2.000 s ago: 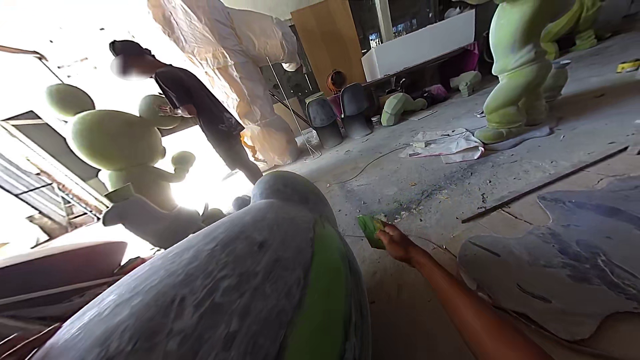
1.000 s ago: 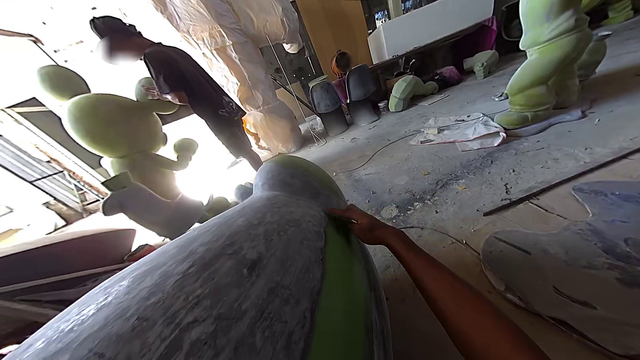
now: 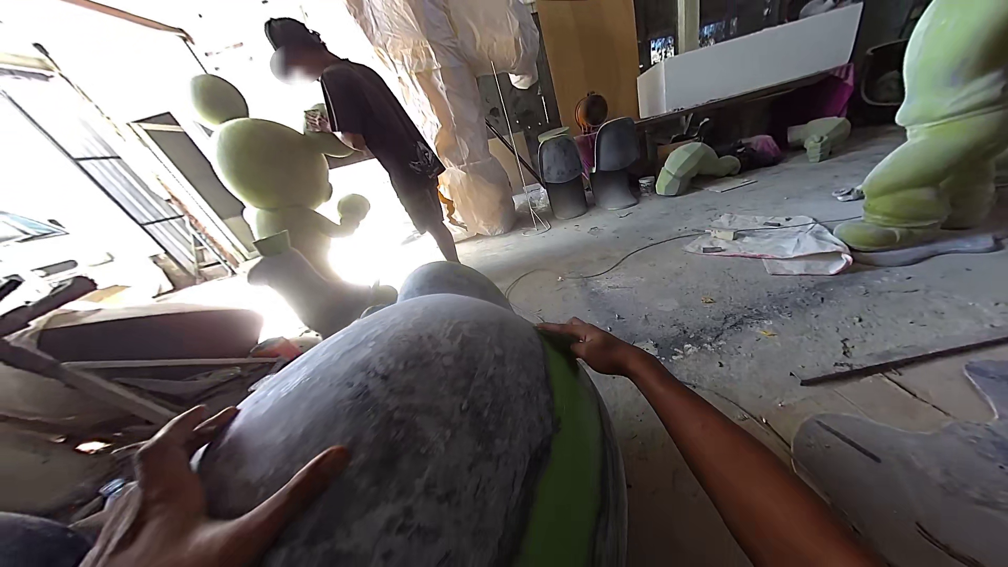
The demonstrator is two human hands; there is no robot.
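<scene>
A large rounded grey figure (image 3: 409, 425) with a mottled surface fills the lower middle, a smooth green band (image 3: 563, 457) running down its right side. Spread over its left flank is my left hand (image 3: 205, 488), fingers apart and nothing held. My right hand (image 3: 594, 346) presses at the upper end of the green band, fingers stretched toward the grey edge. Whether something thin lies under those fingers cannot be told. Beyond the rounded body shows a smaller grey rounded part (image 3: 453, 282).
A person (image 3: 378, 118) stands at a pale green figure (image 3: 268, 169) at the back left. Chairs (image 3: 561, 177), a white cloth (image 3: 776, 244) and a cable lie across the floor behind. Another green figure (image 3: 937, 150) stands right, near a dark bar (image 3: 906, 358) and a flat grey piece (image 3: 906, 472).
My right hand held a green piece off the body two seconds ago, then came onto the green band's upper edge. My left hand has come into view on the grey body.
</scene>
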